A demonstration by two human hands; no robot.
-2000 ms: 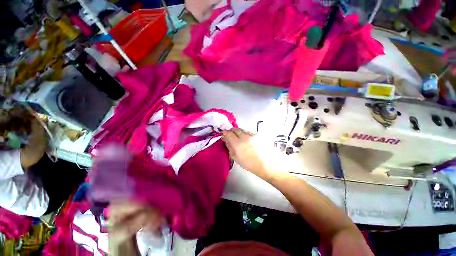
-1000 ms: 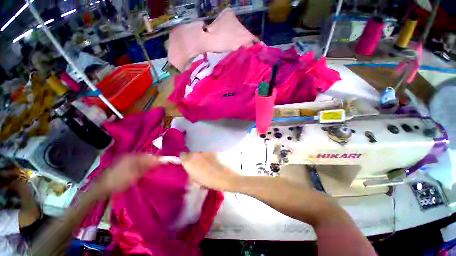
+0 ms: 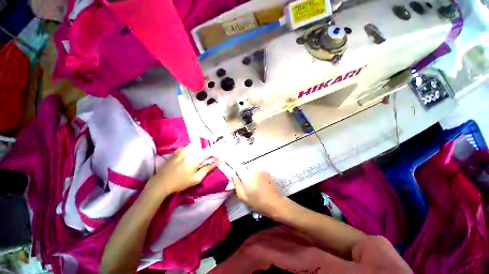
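Note:
The magenta and white garment [image 3: 120, 147] lies bunched left of the machine, with part of it running to the needle area. My left hand [image 3: 185, 170] presses and pinches the magenta fabric just left of the presser foot. My right hand [image 3: 256, 191] holds the fabric edge between thumb and fingers in front of the presser foot. The needle area is washed out by the lamp, so whether the foot is down cannot be told. The cream-white HIKARI sewing machine [image 3: 279, 80] stands beyond my hands.
A pink pointed pouch [image 3: 166, 43] hangs over the machine head. A small blue tool [image 3: 303, 120] lies under the arm. The control panel [image 3: 430, 90] is at the right. A blue basket [image 3: 410, 179] with magenta pieces is lower right. A magenta pile [image 3: 96, 53] is behind.
Both hands have moved from holding the garment left of the machine to its edge at the needle. The view has turned down and closer, and the blue basket now shows.

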